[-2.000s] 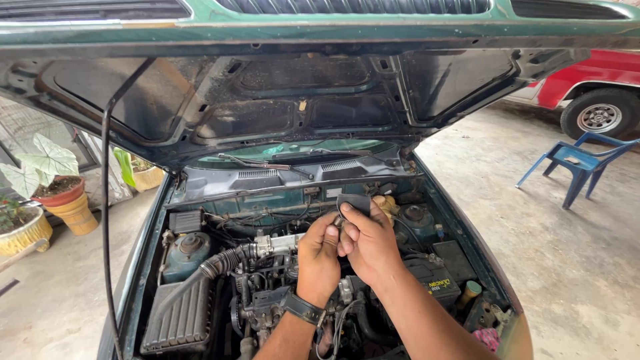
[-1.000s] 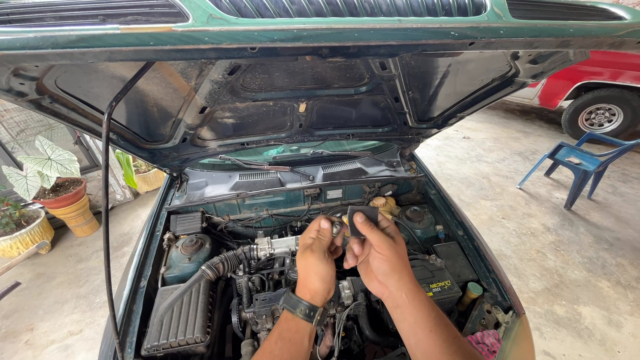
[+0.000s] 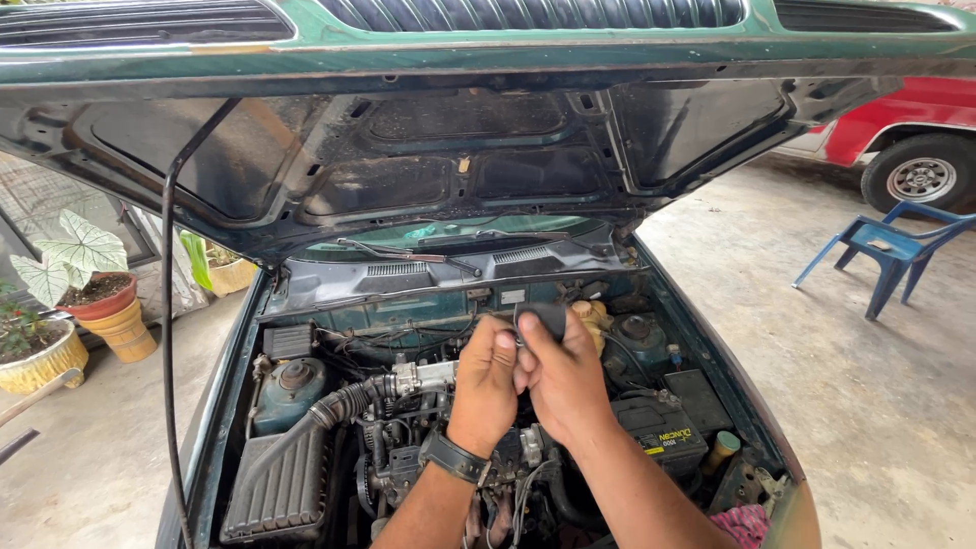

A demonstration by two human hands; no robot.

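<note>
Above the engine of a green car, both my hands meet. My right hand (image 3: 560,374) holds a dark, flat, flexible piece (image 3: 547,320), perhaps sandpaper or rubber, with the thumb pressed on it. My left hand (image 3: 488,374), with a black watch (image 3: 455,456) on the wrist, has its thumb and forefinger pinched on a small metallic part (image 3: 520,341), mostly hidden by the fingers and touching the dark piece. Below and behind the hands lie the silver metal intake part (image 3: 435,375) and its ribbed black air hose (image 3: 345,404).
The raised hood (image 3: 465,145) stands on a black prop rod (image 3: 169,320) at left. An air filter box (image 3: 278,484), a battery (image 3: 659,431) and a pink cloth (image 3: 743,526) are in the bay. A blue plastic chair (image 3: 884,242), a red vehicle (image 3: 934,107) and potted plants (image 3: 99,293) stand around.
My hands have shifted against each other, and the dark piece has changed its angle between the fingers. Both hands remain over the engine.
</note>
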